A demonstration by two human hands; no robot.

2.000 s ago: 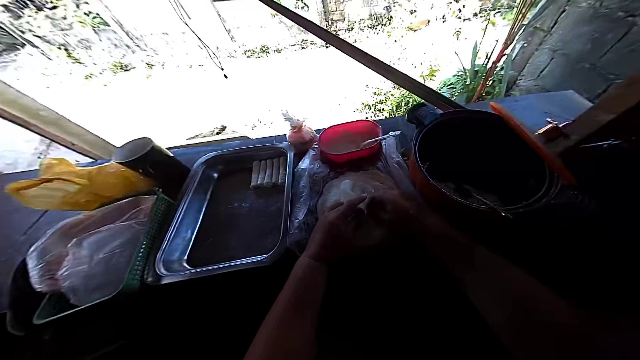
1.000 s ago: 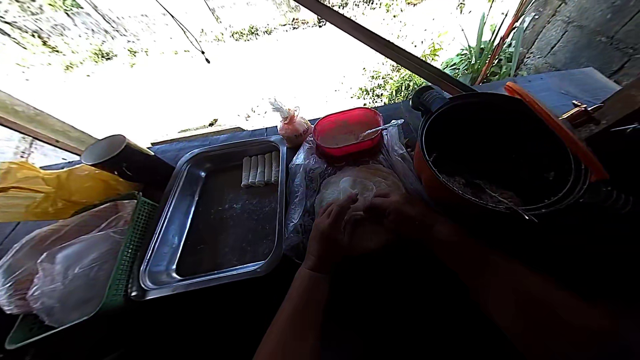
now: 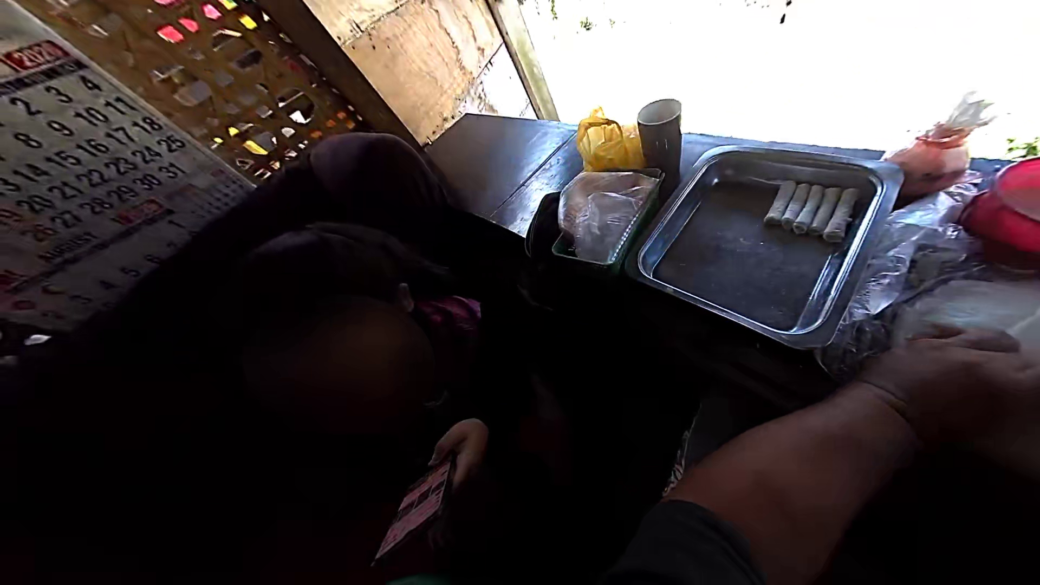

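My left hand [image 3: 946, 370] is at the right edge, its fingers on a pale round wrapper sheet [image 3: 967, 305] lying on clear plastic; whether it grips the sheet is unclear. My right hand cannot be made out at the dark right edge. Left of my left hand lies a rectangular steel tray [image 3: 735, 313], holding several pale rolls [image 3: 811, 213] side by side at its upper right. Beyond the sheet are a red plastic bowl [image 3: 1007, 203], cut by the frame edge, and a knotted plastic bag with orange-pink contents [image 3: 934, 158].
A green basket [image 3: 605, 262] with plastic-wrapped stuff, a yellow plastic bag [image 3: 608, 145] and a dark cylindrical container [image 3: 660, 134] stand left of the tray. Nearby at left, another person [image 3: 341, 357] holds a phone [image 3: 418, 508]. A wall calendar [image 3: 89, 154] hangs at far left.
The view has swung far to the left, bringing in the other person and the calendar; the large pot is out of view. My left hand remains at the pale sheet.
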